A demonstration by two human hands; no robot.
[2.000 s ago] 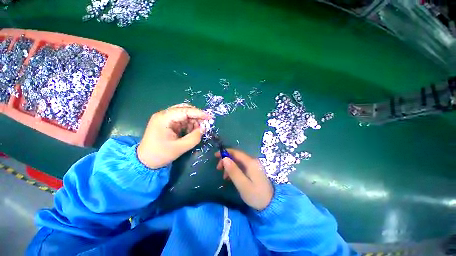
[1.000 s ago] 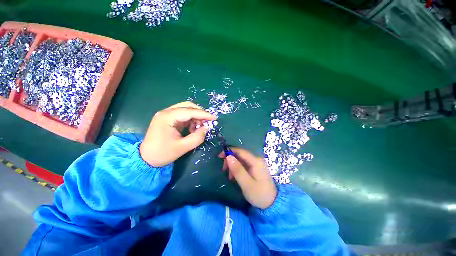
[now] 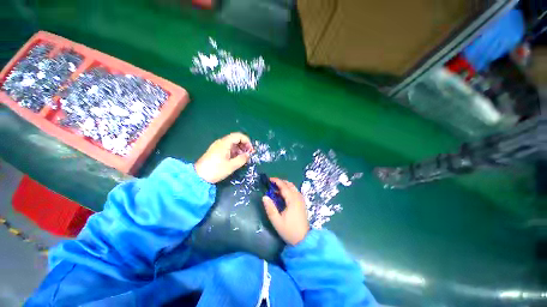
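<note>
My left hand (image 3: 225, 158) is bare, its thumb and fingertips drawn together at the left edge of a small loose silvery cluster (image 3: 264, 152); the view is blurred and I cannot tell whether a part is between them. My right hand (image 3: 288, 211) is shut on small cutters (image 3: 274, 195) with dark jaws and dark-blue handles, jaws pointing up and left, apart from the left hand. Thin pale scraps (image 3: 245, 187) lie between the hands. A denser heap of silvery parts (image 3: 322, 184) lies just right of my right hand.
A salmon-orange divided tray (image 3: 175, 103) full of silvery parts stands at left. Another silvery heap (image 3: 231, 71) lies on the far strip. A brown cardboard box (image 3: 384, 36) is at the far edge. A grey banded bar (image 3: 444, 166) is at right. A red box (image 3: 48, 207) is at lower left.
The view has shifted, bringing the cardboard box into sight and more of the far heap. My hands have moved slightly apart, and more of the blue cutter handles shows.
</note>
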